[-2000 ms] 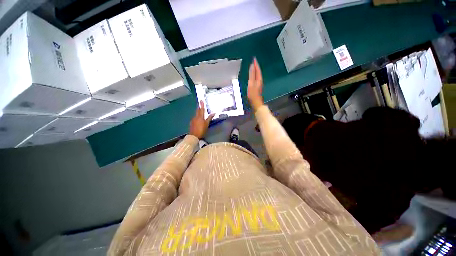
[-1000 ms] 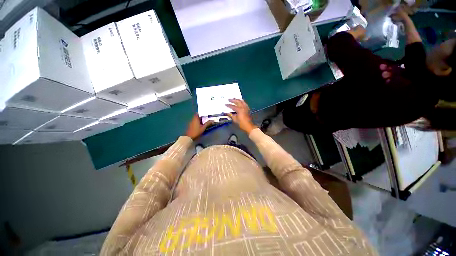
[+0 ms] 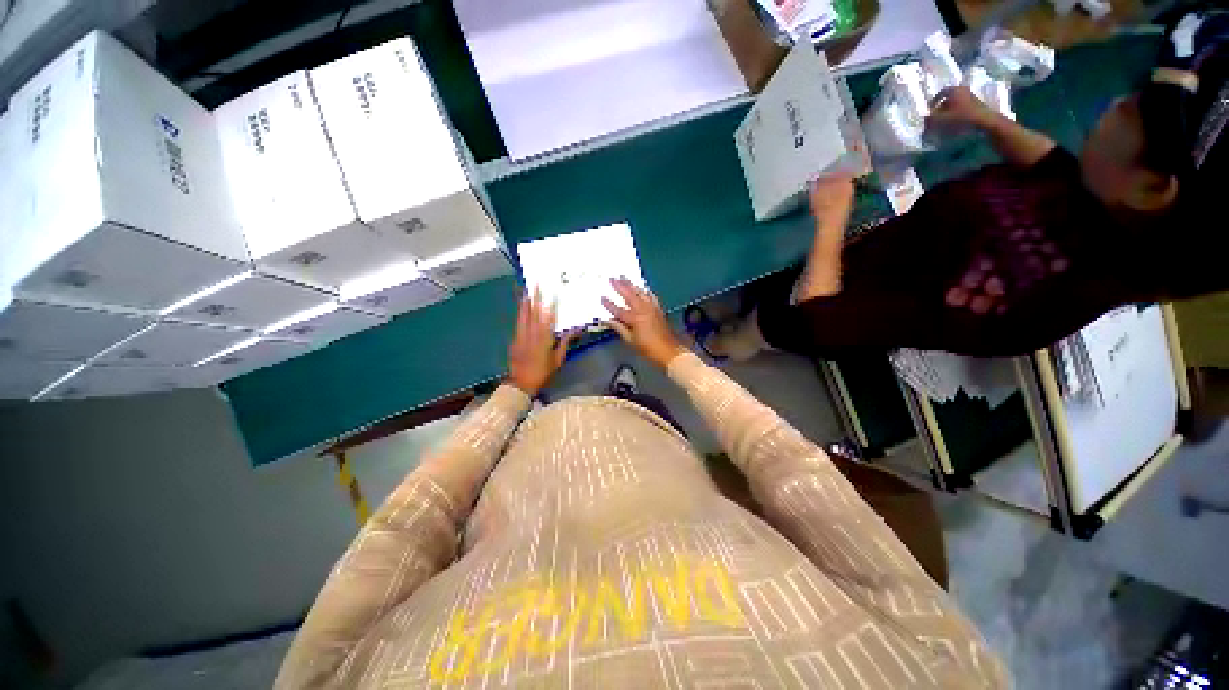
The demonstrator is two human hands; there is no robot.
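A white product carton (image 3: 582,266) lies at the front edge of the green bench with its lid down over the top. My left hand (image 3: 534,342) is at its near left corner, fingers along the side and lid. My right hand (image 3: 643,321) is at its near right corner, fingertips on the lid. Both hands hold the carton. The front edge between the hands is partly hidden, so I cannot tell whether the flap is fully tucked.
Stacked white cartons (image 3: 162,162) fill the left bench end. Another white carton (image 3: 798,132) stands on the green bench (image 3: 674,202) to the right, near a brown parts box (image 3: 755,41). A coworker (image 3: 997,256) handles clear plastic bags (image 3: 900,115). A trolley (image 3: 1059,431) stands below.
The carton's lid, upright two seconds ago, is now down. My right hand came from beside the carton onto it. The coworker has leaned in, one hand now at the standing carton.
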